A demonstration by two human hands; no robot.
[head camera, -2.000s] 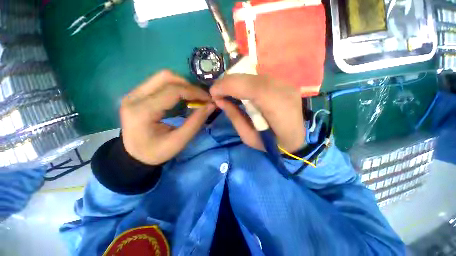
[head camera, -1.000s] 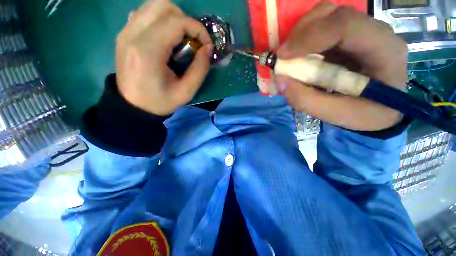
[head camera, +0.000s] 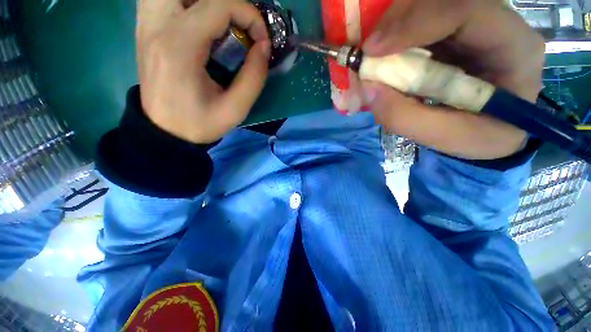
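My right hand (head camera: 447, 78) holds a soldering iron (head camera: 421, 76) like a pen, with cream grip, dark blue handle and thin metal tip pointing left. The tip is at the right edge of a round black device (head camera: 280, 34) with shiny parts; whether it touches is hard to tell. My left hand (head camera: 188, 71) is beside the device on its left, fingers curled, pinching a small silvery block with a yellow edge (head camera: 232, 50), probably a battery cell. My fingers partly hide the block and the device's left side.
A red pad with pale tape (head camera: 353, 45) lies between the device and my right hand. Clear blister trays stand at left (head camera: 29, 123) and right (head camera: 547, 194). Tweezer tips (head camera: 50, 5) show at upper left on the green mat (head camera: 84, 58). Another blue sleeve (head camera: 26, 240) is at the left edge.
Since two seconds ago, my hands have parted and the iron has swung to point left at the device. My left hand has brought the block beside it. The bench has shifted up in view.
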